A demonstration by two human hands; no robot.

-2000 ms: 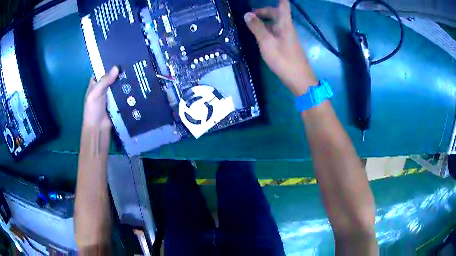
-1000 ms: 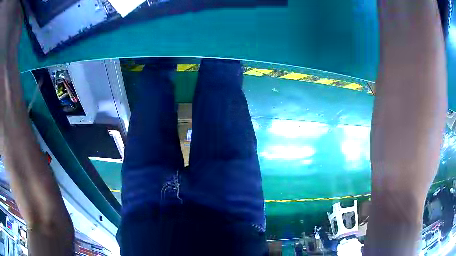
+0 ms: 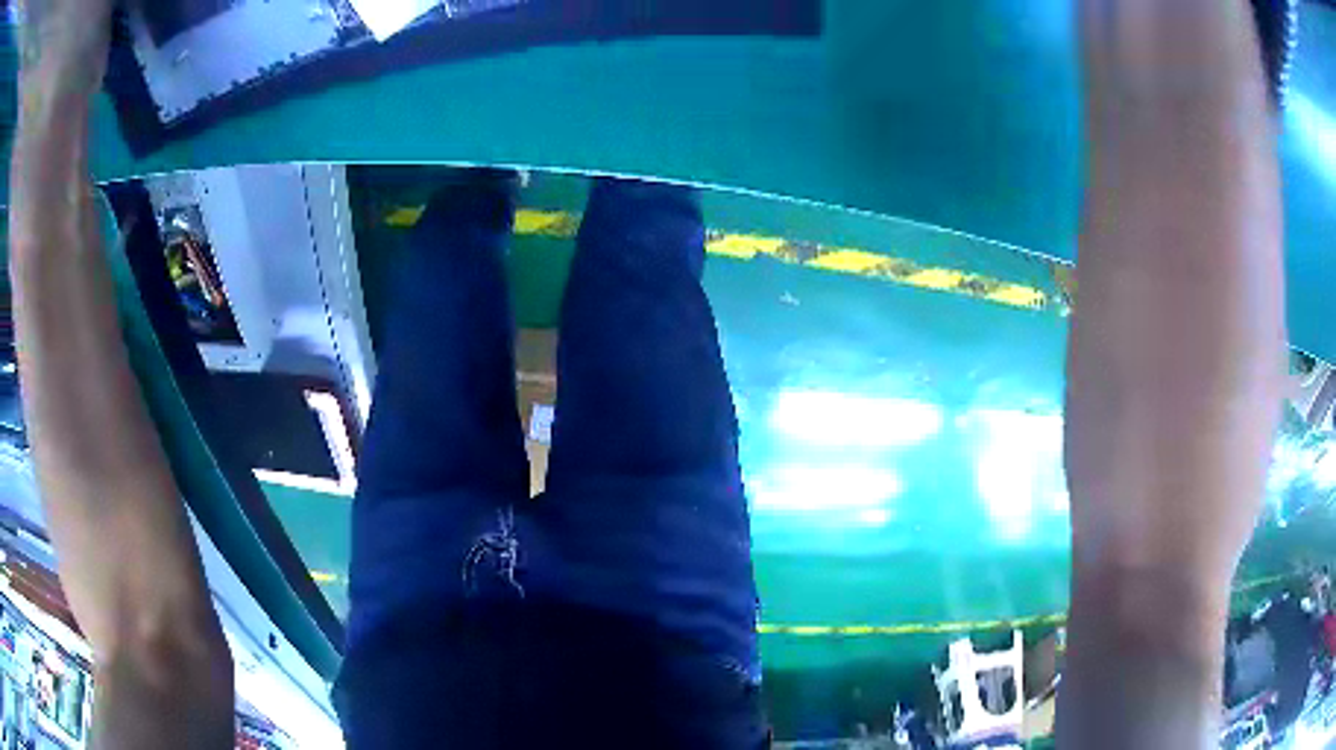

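The near edge of a laptop base [image 3: 242,56] shows at the top left, cut off by the frame's top edge, with a dark border under it on the green bench mat [image 3: 586,117]. A corner of a white piece [image 3: 393,15] shows on it. Both my forearms reach up out of the picture, the left at the far left and the right at the right. Both hands are beyond the top edge, so what they hold is hidden.
My legs in dark trousers stand at the bench edge. Below is a green floor [image 3: 879,352] with a yellow-black striped line [image 3: 865,264]. A white stool-like object [image 3: 982,686] is at the lower right. A white cabinet-like frame [image 3: 271,264] stands under the bench at left.
Since two seconds ago the view has tipped down, so the hands, blue wristband, black tool and most of the laptop base have left the picture. In the last second the view shifted only slightly.
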